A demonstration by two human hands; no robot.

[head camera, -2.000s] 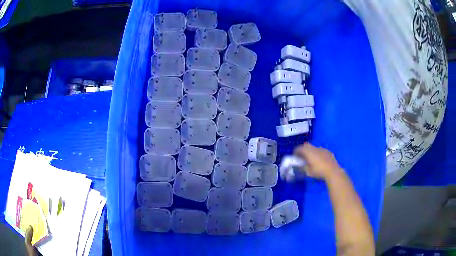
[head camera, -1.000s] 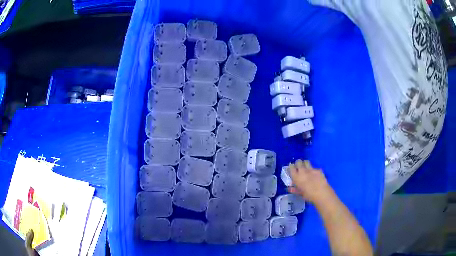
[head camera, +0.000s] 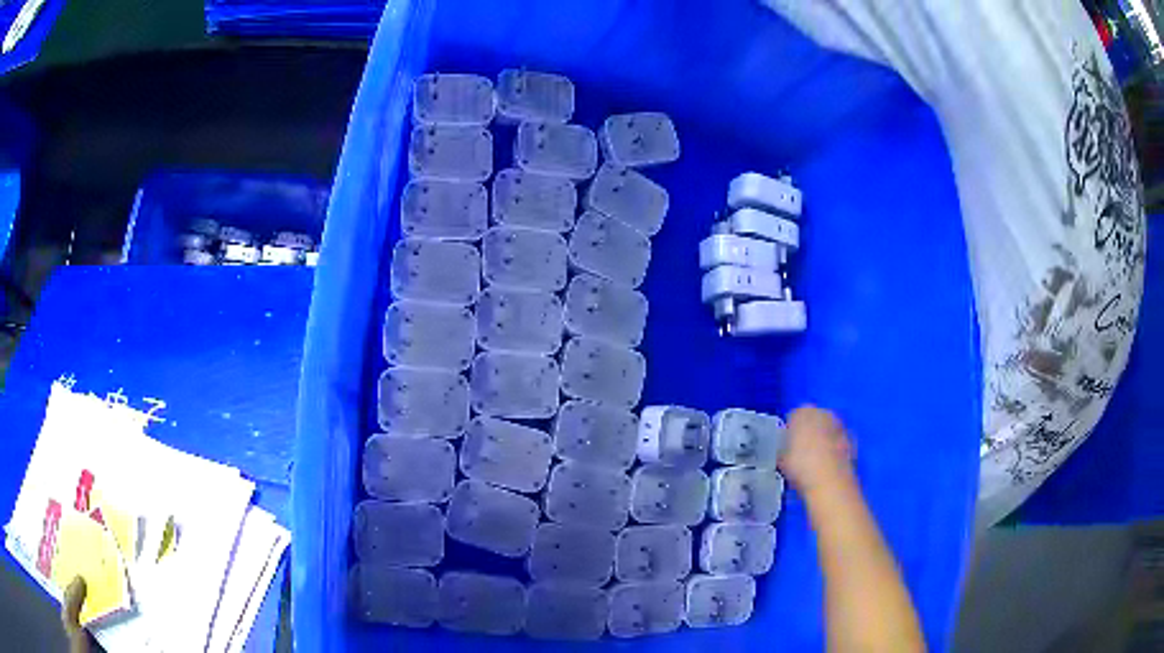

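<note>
A large blue tote (head camera: 881, 383) holds white power units (head camera: 430, 337) laid flat in rows on its left side and along the bottom. Several narrow white units (head camera: 744, 283) stand on edge in a short stack at the upper right. My right hand (head camera: 818, 449) is inside the tote, touching or just beside the right edge of a flat unit (head camera: 748, 438); whether its fingers grip it is unclear. My left hand (head camera: 77, 610), mostly cut off at the lower left, holds white papers (head camera: 147, 510) with a yellow card (head camera: 96, 568) on top.
A blue sheet with white lettering (head camera: 192, 332) lies left of the tote. Behind it, a smaller blue bin (head camera: 287, 198) holds white units. White fabric with dark handwriting and stains (head camera: 1053, 281) hangs along the tote's right side. Blue stacked items (head camera: 294, 18) show at the top left.
The on-edge stack has fewer units. The right-hand column of flat units at the bottom has grown upward. My right hand has moved slightly right and stays low in the tote. The view has shifted slightly.
</note>
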